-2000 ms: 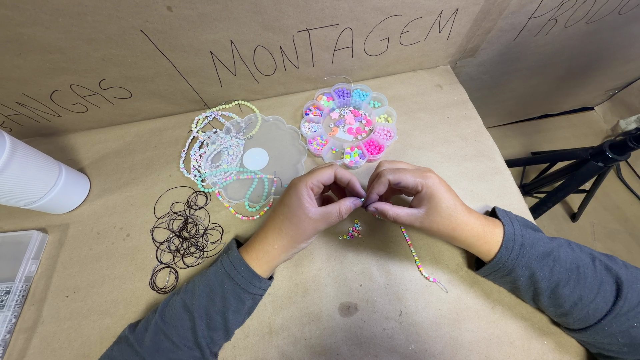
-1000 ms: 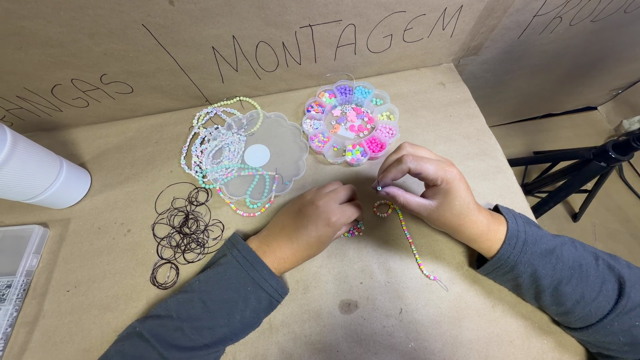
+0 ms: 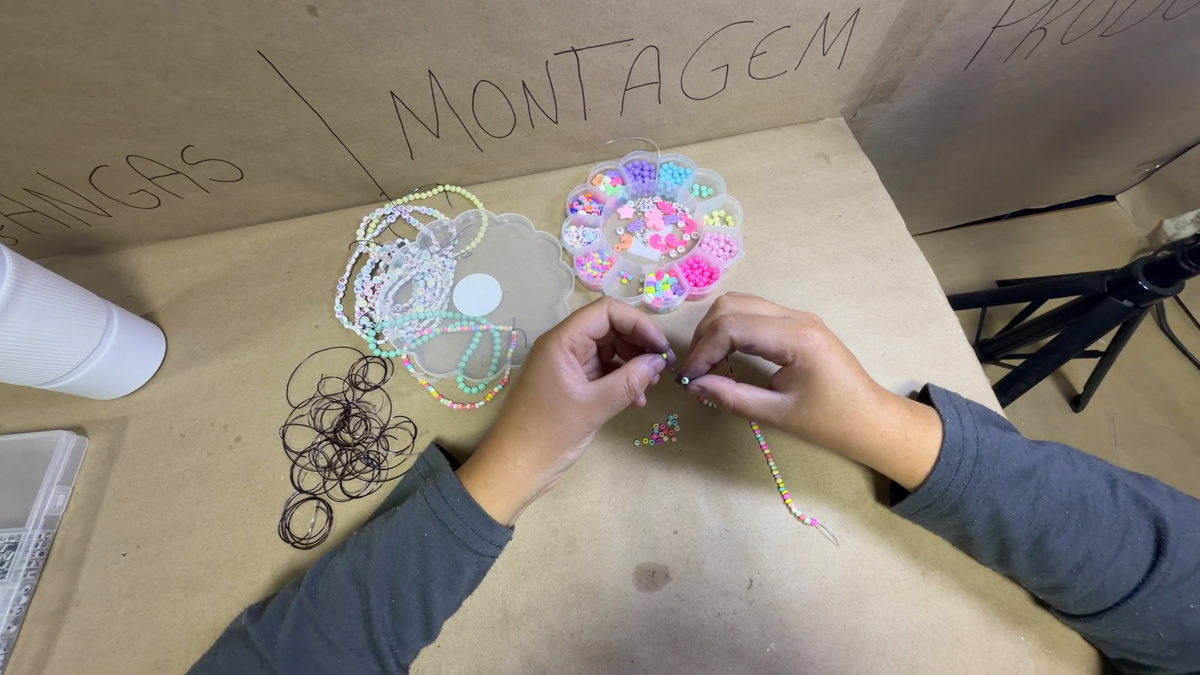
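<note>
My left hand [image 3: 605, 366] pinches a tiny yellowish bead [image 3: 665, 356] between thumb and forefinger. Close beside it, my right hand [image 3: 778, 356] grips the cord end of a beaded strand [image 3: 773, 469], with a small pale bead [image 3: 685, 381] at its fingertips. The strand's multicoloured beads trail down over the brown paper, ending in a thin loop of cord. A small pile of loose seed beads [image 3: 659, 431] lies just below my hands. Behind them stands a flower-shaped plastic bead box [image 3: 741, 230] with compartments of coloured beads.
Left of the box, several beaded strands [image 3: 427, 272] lie over a clear scalloped lid [image 3: 530, 272]. Tangled dark cord coils [image 3: 347, 431] rest nearer me. A white cup [image 3: 75, 328] and a clear plastic case [image 3: 42, 497] occupy the left edge. A black tripod [image 3: 1106, 300] stands beyond the table's right edge.
One second ago my left hand was down at the loose bead pile; now it is raised beside my right hand, holding a bead. My right hand still holds the strand.
</note>
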